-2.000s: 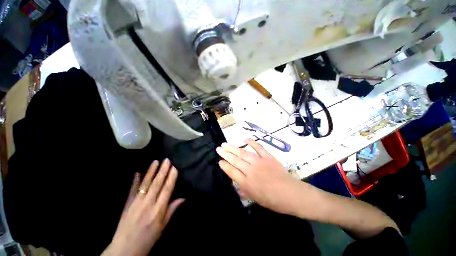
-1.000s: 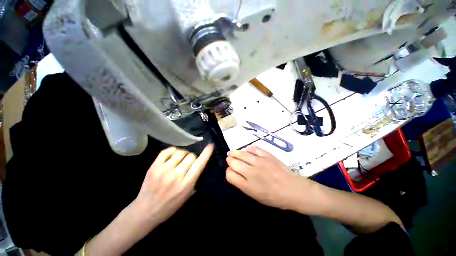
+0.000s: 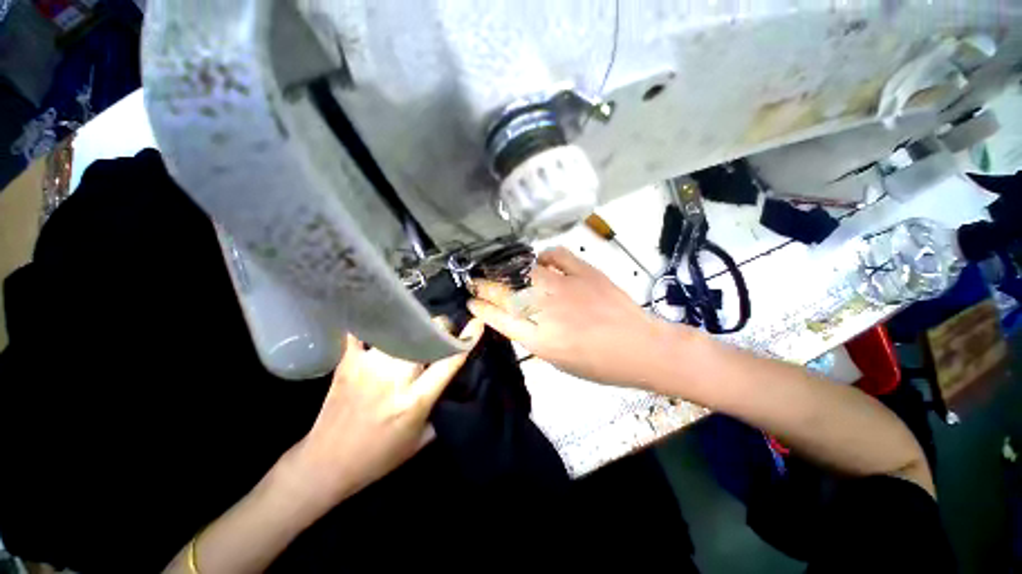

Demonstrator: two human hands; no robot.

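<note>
The black garment (image 3: 135,370) covers the left of the white table and hangs over its front edge. The off-white sewing machine (image 3: 269,202) stands over it, with its presser foot area (image 3: 460,269) at the cloth. My left hand (image 3: 387,398) lies on the garment, its thumb and fingers gathered at the cloth before the foot; the machine's guard hides some fingertips. My right hand (image 3: 560,314) is right beside the presser foot, fingertips on the cloth edge. Whether the cloth is pinched there is hard to tell.
Black-handled scissors (image 3: 712,292) and an orange-handled tool (image 3: 600,228) lie right of the needle. Black scraps (image 3: 798,220) lie behind. A clear item (image 3: 897,264) is at the table's right end. A red basket (image 3: 874,361) is below.
My right hand has moved forward to the presser foot, now covering the snips' place. My left hand first moved in toward the seam and now sits by the foot. The cloth before them is bunched.
</note>
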